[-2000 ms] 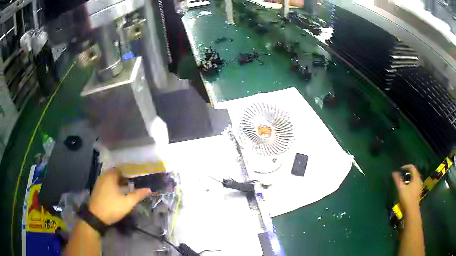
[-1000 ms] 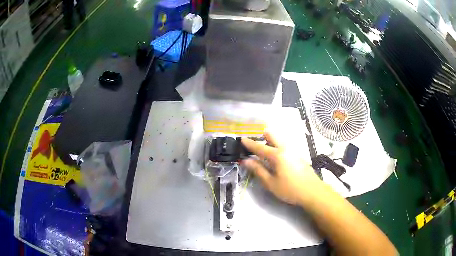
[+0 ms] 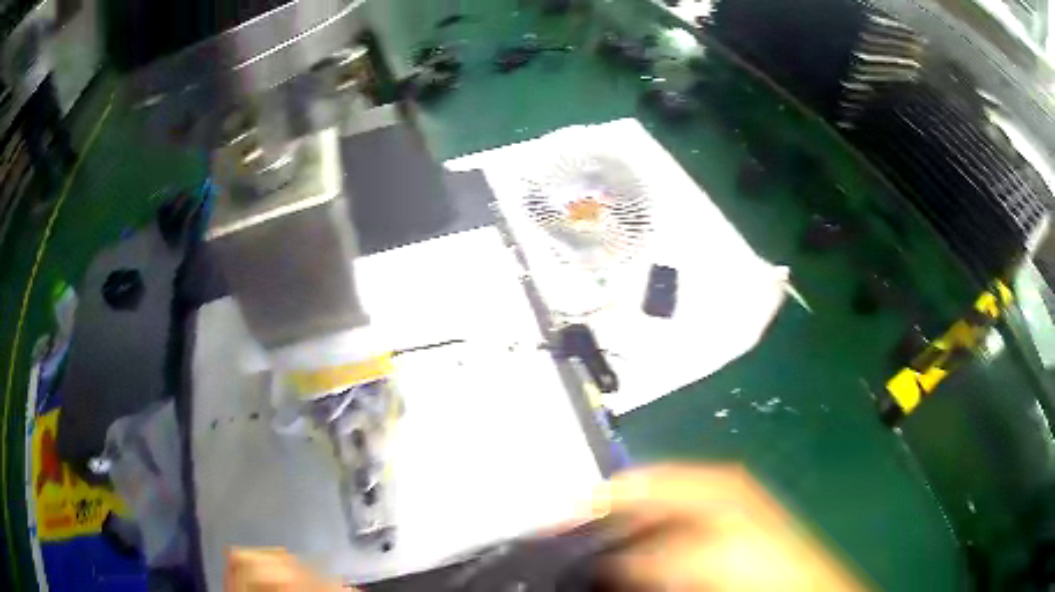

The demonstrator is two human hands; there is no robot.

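My right hand (image 3: 729, 520) is blurred at the bottom, right of centre, closed around a dark object that looks like a black adapter (image 3: 550, 567). My left hand (image 3: 275, 570) is mostly cut off by the bottom edge; only part of it shows, and its grip cannot be told. The welding fixture (image 3: 366, 468) stands on the pale base plate (image 3: 486, 439), with clear film around its top and no black block visible in it. The grey metal horn (image 3: 295, 272) hangs above and behind it, beside a yellow band (image 3: 339, 375).
A desk fan (image 3: 588, 211), a small black rectangular object (image 3: 661, 290) and a black bundled cord (image 3: 588, 353) lie right of the base. The green conveyor (image 3: 717, 451) has a yellow-black bar (image 3: 943, 356). Left are a crumpled plastic bag (image 3: 148, 474) and a dark box-like surface (image 3: 116, 359).
My right hand has moved from the fixture to the bottom edge, and the black adapter has left the fixture. Part of my left hand has come in at the bottom. The view has swung right.
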